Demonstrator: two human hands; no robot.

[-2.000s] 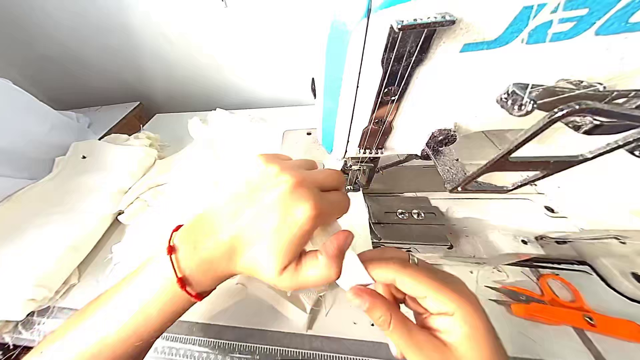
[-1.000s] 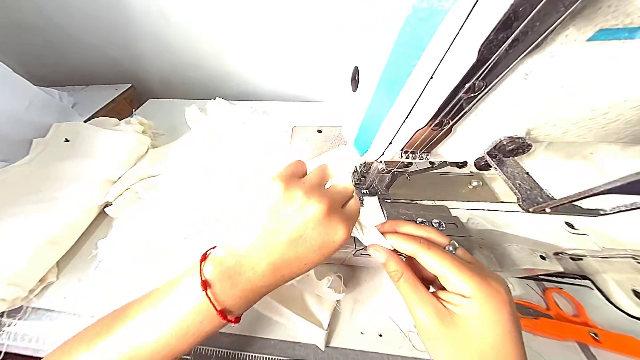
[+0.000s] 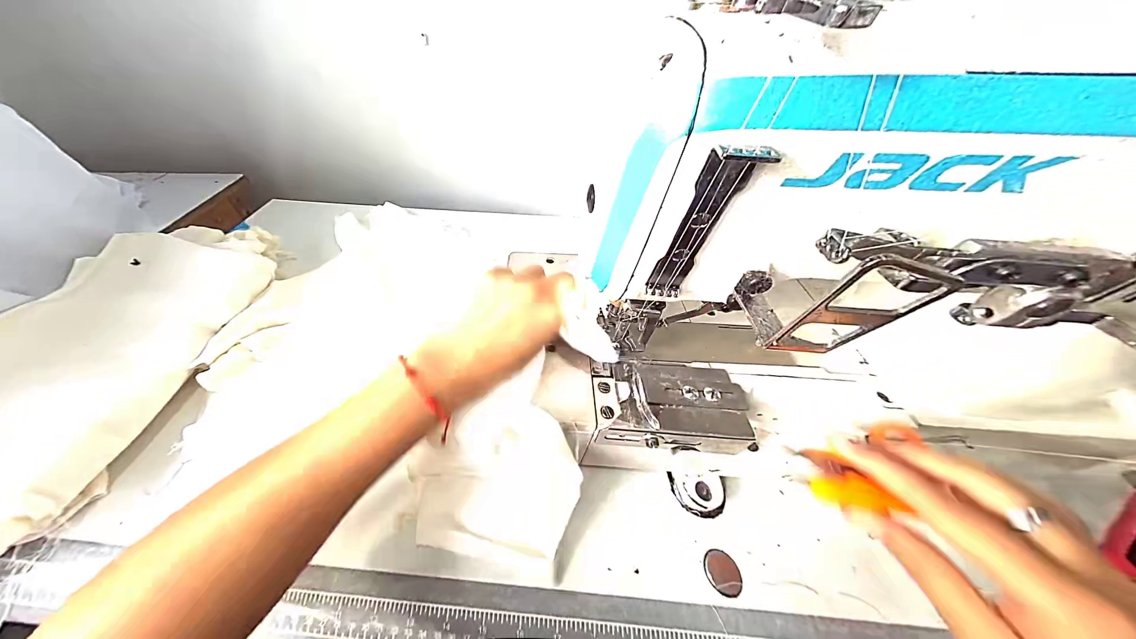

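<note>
My left hand (image 3: pixel 497 328), with a red cord bracelet at the wrist, holds white fabric (image 3: pixel 497 470) just left of the needle area (image 3: pixel 632 324) of a Jack sewing machine (image 3: pixel 887 204). The fabric reaches the presser foot and hangs down toward the table's front. My right hand (image 3: pixel 958 515), a ring on one finger, is blurred over orange-handled scissors (image 3: pixel 856 488) at the right; whether its fingers grip them cannot be told. The metal plate (image 3: pixel 692 395) of the machine lies between my hands.
Cream fabric pieces (image 3: pixel 115 355) are piled at the left. A ruler strip (image 3: pixel 426 617) runs along the table's front edge. White material (image 3: pixel 53 195) stands at the far left. Something red (image 3: pixel 1123 532) shows at the right edge.
My right hand has left the fabric beside the needle and moved right to the orange scissors. My left hand stays by the fabric. The view has shifted, showing more of the machine.
</note>
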